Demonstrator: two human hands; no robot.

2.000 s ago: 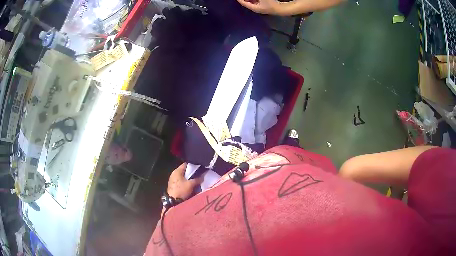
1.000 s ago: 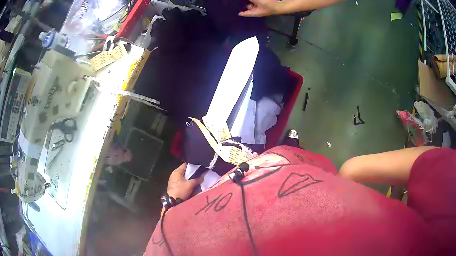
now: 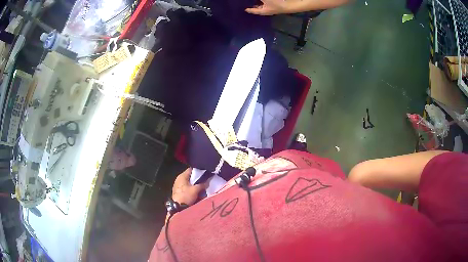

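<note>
My left hand (image 3: 186,188), with a dark wristband, is at the lower end of the bundle of cut pieces (image 3: 240,84) and holds it against my red top. The bundle has a long white pointed end facing up and away, with dark cloth around its lower part. A cream-yellow ticket (image 3: 218,140) and a pale tie are around its middle. My right forearm shows at the right, but the hand is not visible.
A red bin (image 3: 303,97) with white and dark pieces stands beyond the bundle. At left are a white table (image 3: 84,204), a sewing machine (image 3: 49,97) and scissors (image 3: 68,134). Another person's hand (image 3: 267,7) is over dark cloth (image 3: 179,56). Wire mesh (image 3: 456,36) stands at right.
The other person's hand at the top has come lower and further into view over the dark cloth. My left hand and the bundle have not visibly moved.
</note>
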